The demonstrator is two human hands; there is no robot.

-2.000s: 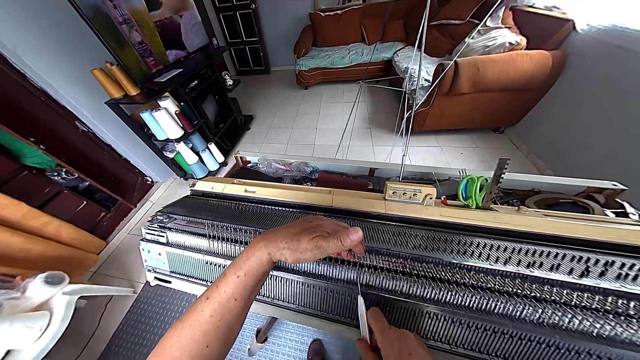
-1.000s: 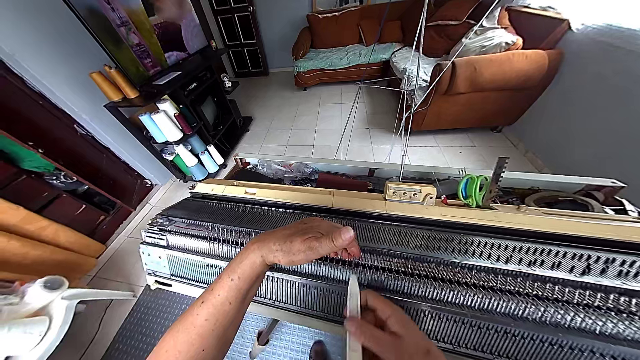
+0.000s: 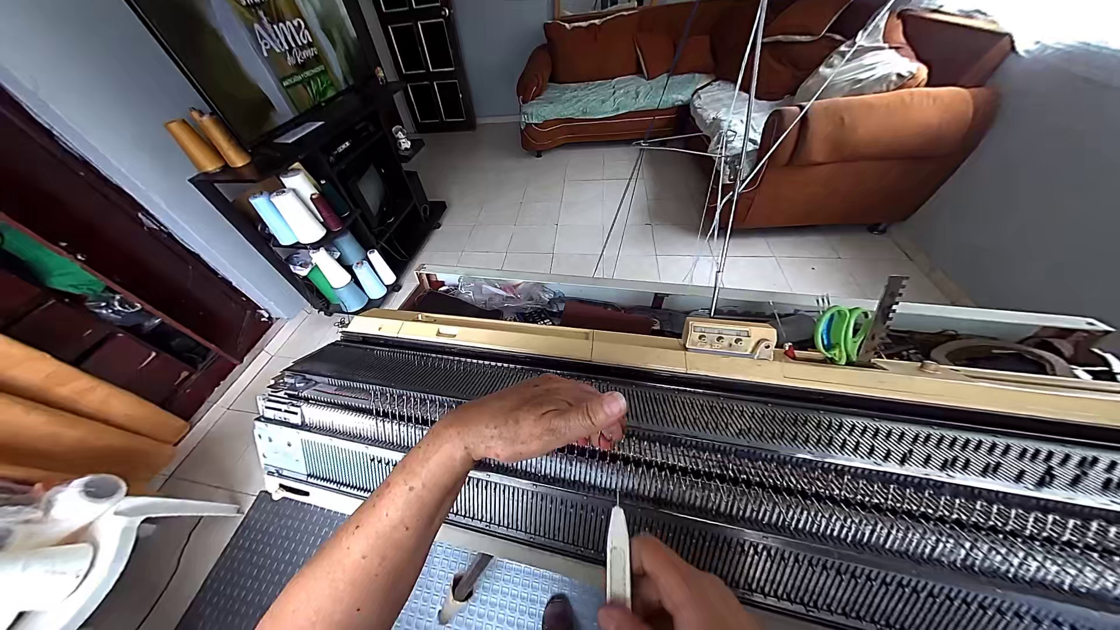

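A double-bed knitting machine (image 3: 542, 516) with rows of metal needles spans the lower view. My left hand (image 3: 542, 416) lies over the middle of the beds, its fingers curled down at the needles between them; what the fingertips touch is hidden. Low in the view, my right hand (image 3: 674, 586) grips a white-handled transfer tool (image 3: 619, 551), whose thin metal tip points up at the needles just below my left fingers. Behind them, a row counter box (image 3: 729, 337) sits on the cream rear rail.
Green-handled scissors (image 3: 842, 334) stand at the rail beside a toothed metal comb (image 3: 884, 319). Yarn strands (image 3: 724, 192) run up from the rail. Yarn cones (image 3: 297, 214) fill a black shelf at left. A white plastic chair (image 3: 96, 551) is at lower left.
The tool in my right hand stood higher, nearer my left fingers, a second ago; it is now lower. My left hand has stayed about where it was over the needles.
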